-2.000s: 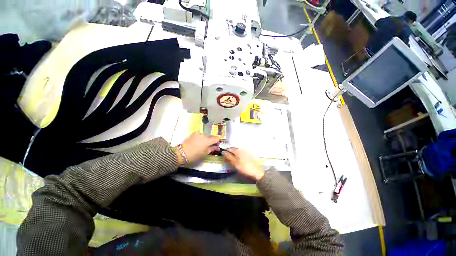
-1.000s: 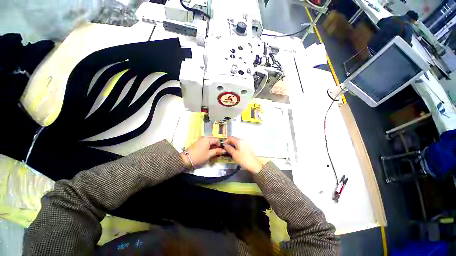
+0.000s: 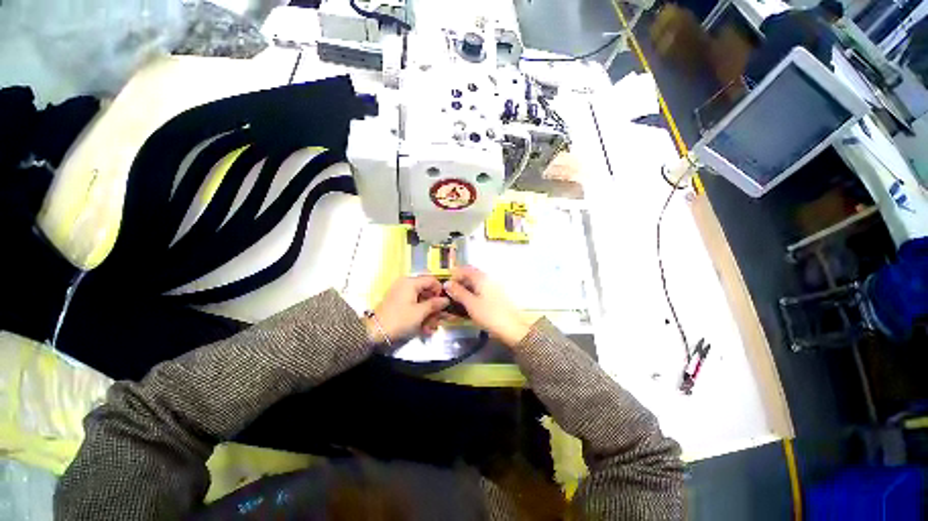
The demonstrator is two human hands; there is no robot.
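Note:
The white sewing machine head [image 3: 453,153] stands in front of me. A yellow clamp piece [image 3: 443,261] sits under it. My left hand [image 3: 406,307] and my right hand [image 3: 486,304] meet just in front of the clamp, fingertips together on the end of a black strip [image 3: 444,364]. The strip loops down over the shiny bed plate. The fingers hide its end and most of what they pinch. The needle area is too small to make out.
A black strip bundle [image 3: 236,112] fans out left of the machine. A black fabric pile [image 3: 387,415] lies along the near edge. Red-handled snips [image 3: 695,367] lie at right on the white table. A monitor [image 3: 781,122] stands beyond, with a person behind it. Crumpled clear plastic is upper left.
My hands have come closer together at the strip end. The strip's loop in front of the plate has dropped lower and rounder. The view has shifted slightly.

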